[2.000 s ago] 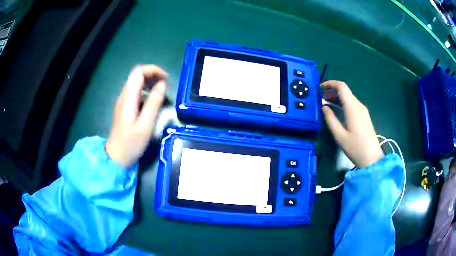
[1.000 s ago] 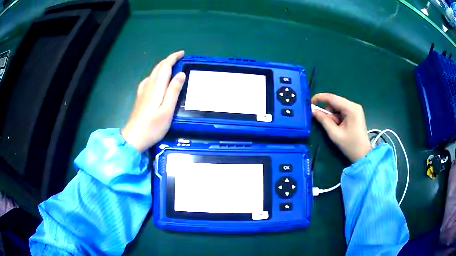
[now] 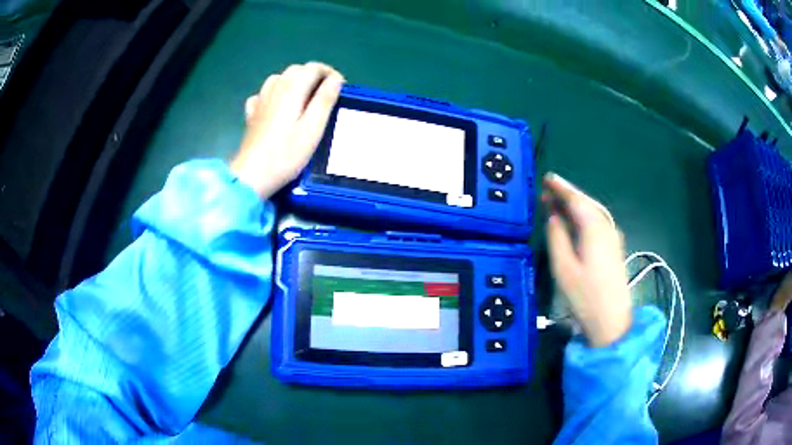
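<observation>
Two blue handheld testers lie one behind the other. The far tester (image 3: 417, 161) shows a white screen. The near tester (image 3: 404, 308) shows green and red bands with a white box on grey. My left hand (image 3: 291, 126) rests on the far tester's left end, fingers over its edge. My right hand (image 3: 586, 256) is just right of the testers, blurred; a white cable (image 3: 677, 308) runs behind it. Whether it holds the cable's end is unclear. A white plug (image 3: 544, 322) sits in the near tester's right side.
A black foam tray (image 3: 87, 130) fills the left edge. Upright blue units (image 3: 751, 204) stand at far right on the green mat (image 3: 452, 52). A small yellow-and-black item (image 3: 721, 320) lies below them. Another person's sleeve (image 3: 754, 374) shows at lower right.
The near screen has changed from white to coloured bands with a white box. My right hand has moved down and turned beside the far tester's right side. My left hand stays on the far tester.
</observation>
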